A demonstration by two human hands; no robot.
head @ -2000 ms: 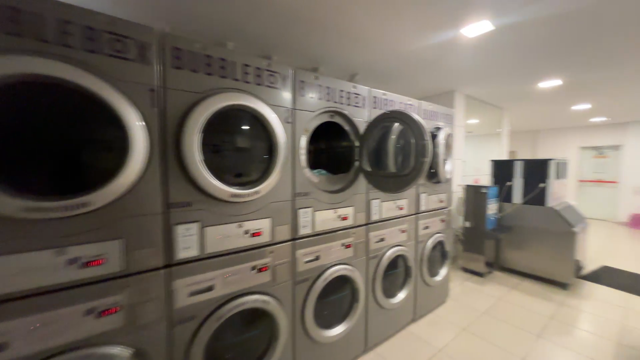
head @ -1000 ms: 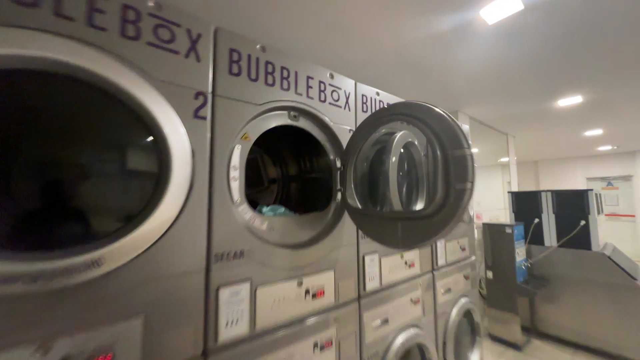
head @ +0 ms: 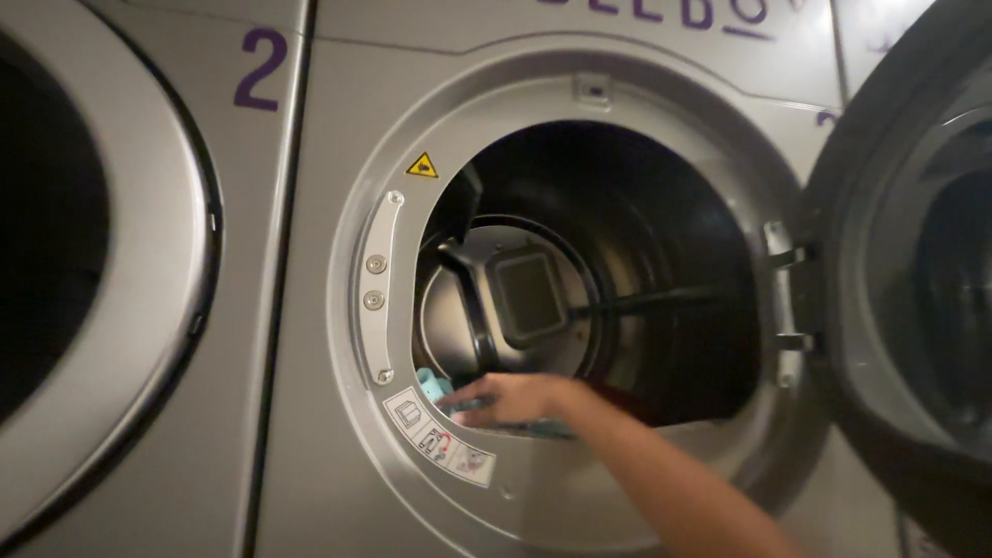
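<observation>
My right hand [head: 504, 399] reaches in from the lower right to the bottom lip of a front-loading dryer's round opening. Its fingers are spread apart and point left, over a light-blue cloth [head: 435, 385] lying low in the metal drum [head: 659, 232]; whether they touch it is unclear. Something dark red lies in the shadow behind my wrist. The dryer door [head: 860, 294] stands swung out on its hinges at the right. My left hand is out of sight.
At the left is the shut round door [head: 159, 256] of the neighbouring machine. A yellow warning sticker [head: 423, 166], a metal latch strip [head: 377, 291] and a pictogram label [head: 440, 439] are on the opening's rim.
The view has come much closer to the open dryer. My right hand has come into view at the opening; neither earlier frame shows it. The dryer door was open in both.
</observation>
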